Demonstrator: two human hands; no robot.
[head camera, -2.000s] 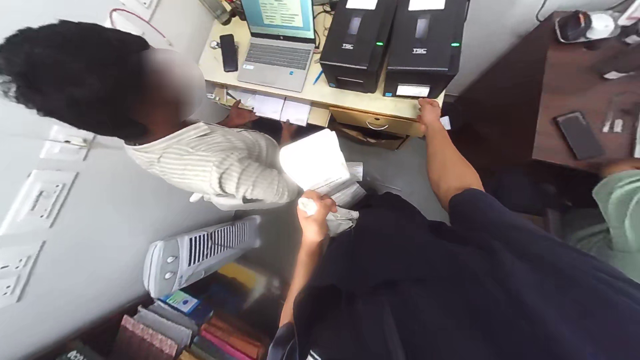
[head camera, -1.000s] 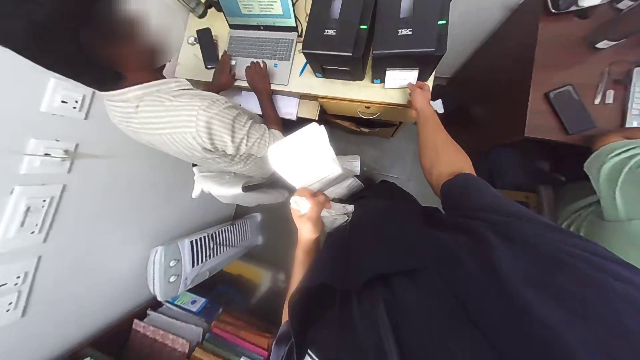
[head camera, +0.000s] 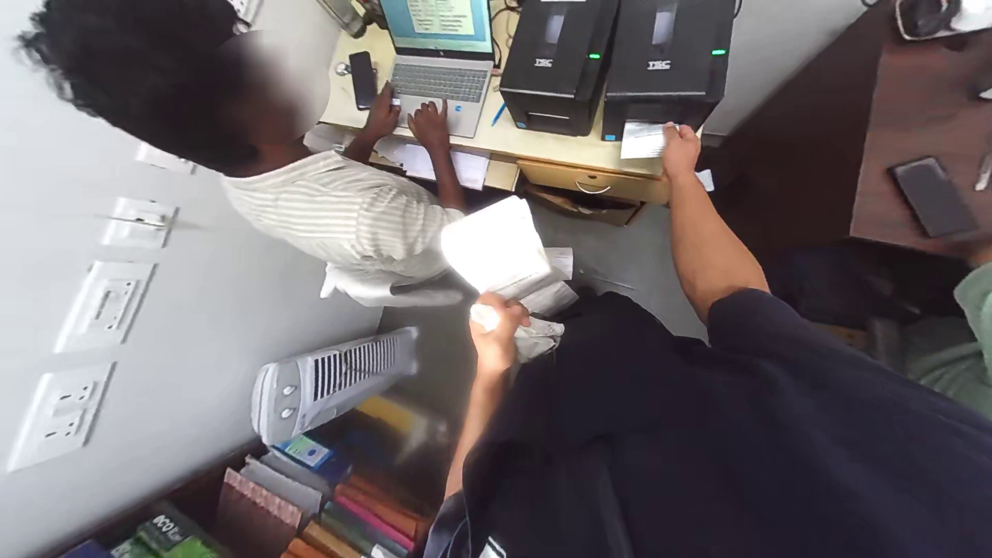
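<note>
My left hand (head camera: 498, 322) is closed around a bundle of white papers (head camera: 497, 246), whose sheets fan out above the fist. My right hand (head camera: 680, 151) is at the front of the right-hand black TSC label printer (head camera: 668, 74), its fingers on the edge of a printed white label (head camera: 643, 140) that sticks out of the printer's slot. A second black TSC label printer (head camera: 556, 70) stands beside it, to the left. Both printers show a green light. Farther left on the desk is an open laptop (head camera: 439, 80), with a person's hands on its keyboard.
A person (head camera: 341, 209) in a striped shirt sits close at my left, at the cream desk (head camera: 558, 153) with a drawer. A tower air cooler (head camera: 341, 380) and a shelf of books and files (head camera: 310, 496) are lower left. At right is a brown table (head camera: 891, 116) with a phone.
A white label now protrudes from the right printer, where none showed two seconds ago. My right hand has moved from the desk edge to that label. The other person's hands have moved onto the laptop.
</note>
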